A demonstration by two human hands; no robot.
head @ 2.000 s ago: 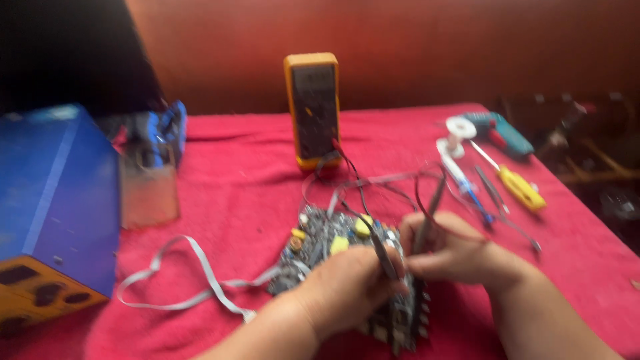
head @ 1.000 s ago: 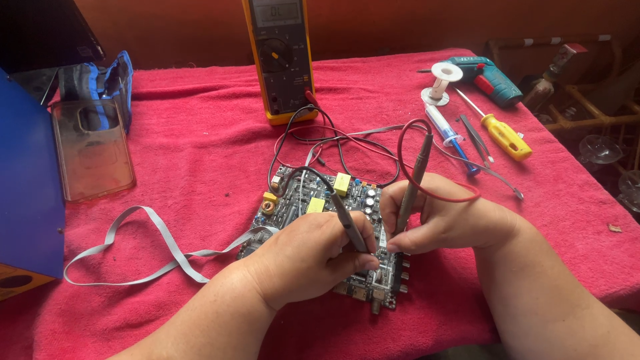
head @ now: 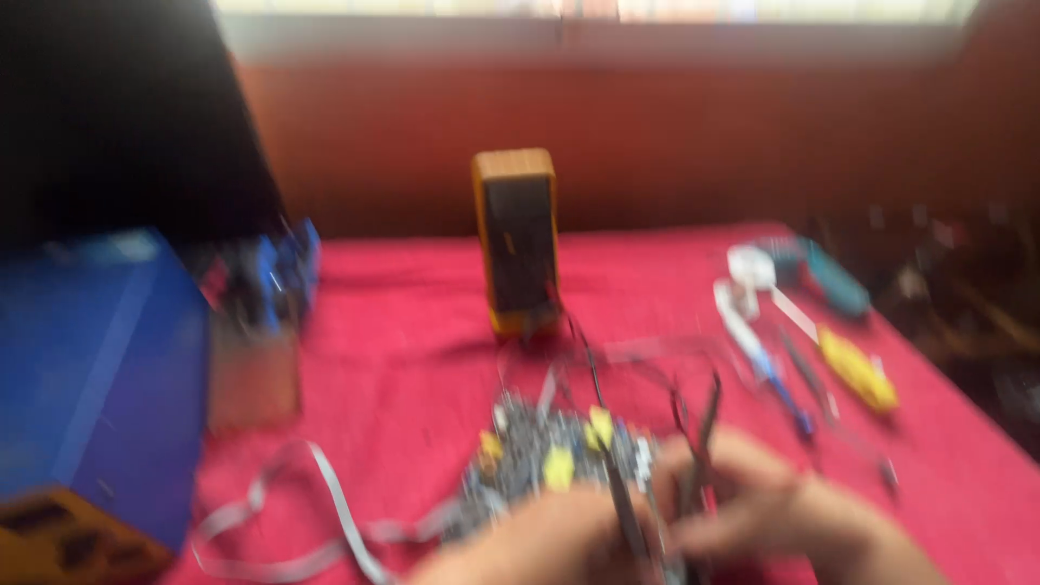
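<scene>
The head view is badly blurred. My left hand [head: 561, 528] grips a dark multimeter probe [head: 621, 500] over the near part of a circuit board [head: 520, 455] with yellow components. Close beside it on the right, my right hand [head: 747, 496] grips a second probe [head: 705, 447], its rear end pointing up. The probe tips are hidden or too blurred to place. Behind the board stands a yellow-framed multimeter [head: 522, 244], with leads running down from it. A flat grey ribbon cable [head: 333, 487] loops out to the left of the board.
On the red cloth [head: 390, 325] at right lie a yellow-handled screwdriver [head: 857, 370], a syringe [head: 751, 341], tweezers [head: 808, 374], a white spool [head: 751, 266] and a teal power tool [head: 833, 276]. At left are a blue box [head: 97, 366] and a translucent case [head: 253, 378].
The view has tilted upward since one second ago, bringing a bright window strip into sight. Both hands still hold the probes over the board.
</scene>
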